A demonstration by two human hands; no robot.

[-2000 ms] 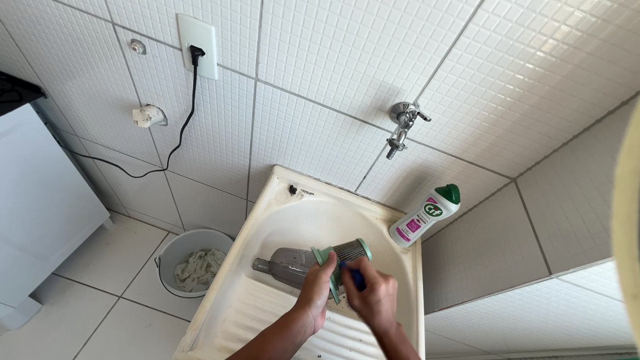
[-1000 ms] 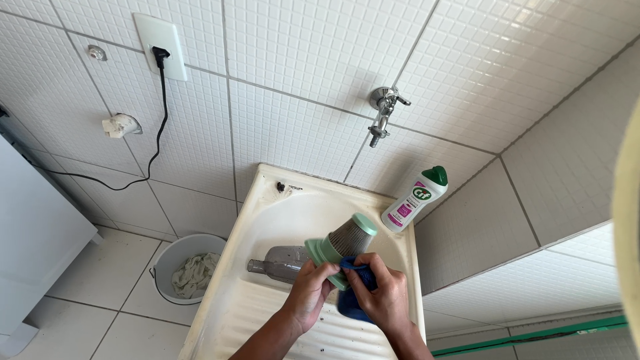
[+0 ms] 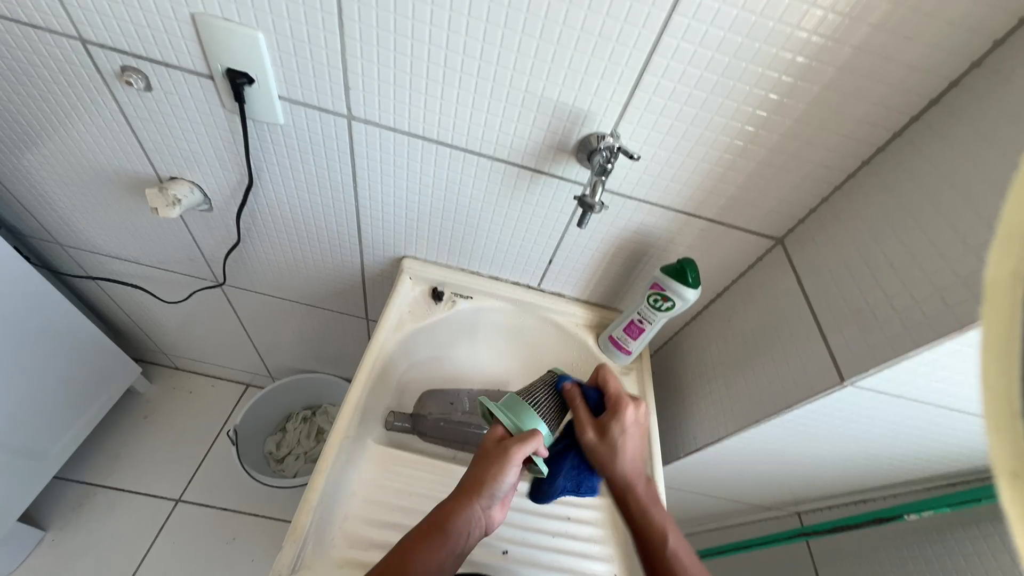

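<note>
My left hand (image 3: 502, 472) grips the green plastic rim of a pleated vacuum cleaner filter (image 3: 526, 410), tilted with its narrow end up to the right. A blue cloth (image 3: 570, 468) is bunched in my right hand (image 3: 612, 424), which presses it against the filter's narrow end; part of the cloth hangs below. Behind the filter, a translucent grey plastic container (image 3: 448, 416) with a short spout lies in the basin of the laundry sink (image 3: 480, 320). My left hand and the filter hide its right end.
A Cif cleaner bottle (image 3: 650, 312) stands on the sink's back right corner, below a metal wall tap (image 3: 596, 176). To the left, a grey bucket (image 3: 308, 388) holds a pale cloth (image 3: 302, 438) on the floor. A black cord (image 3: 240, 192) runs from the wall outlet (image 3: 238, 68) towards a white appliance (image 3: 60, 384).
The filter has tipped further to the right in my left hand. My right hand has moved with the blue cloth from near the filter's rim to its narrow end.
</note>
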